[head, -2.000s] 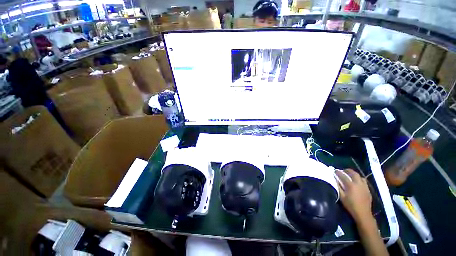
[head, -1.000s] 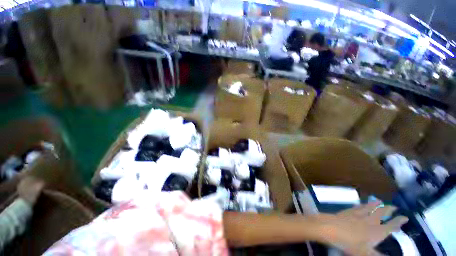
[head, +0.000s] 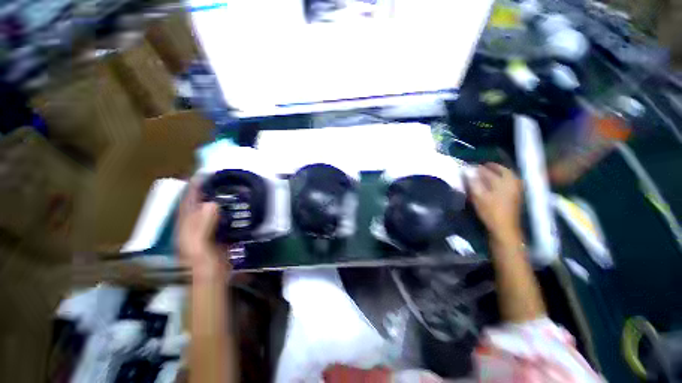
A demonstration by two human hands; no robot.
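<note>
The picture is blurred. Three white dome cameras with black balls stand in a row on the green bench. My left hand (head: 199, 224) grips the left side of the left dome camera (head: 241, 206), whose dotted LED face shows. The middle dome camera (head: 323, 198) and the right dome camera (head: 422, 209) are untouched. My right hand (head: 495, 196) lies right of the right camera, fingers curled over a small white mouse (head: 470, 175), mostly hidden. The bright monitor (head: 336, 63) stands behind, its top cut off.
A long white strip (head: 348, 149) lies below the monitor. A white-topped box (head: 155, 213) is at the left bench edge. A carton with white and black units (head: 127, 329) is lower left. An orange bottle (head: 594, 146) and yellow tape ring (head: 636, 345) are at the right.
The view has swung from the cartons back to the bench. My left hand, spread over the bench's left part one second ago, is now at the left camera. My right hand is again beside the right camera.
</note>
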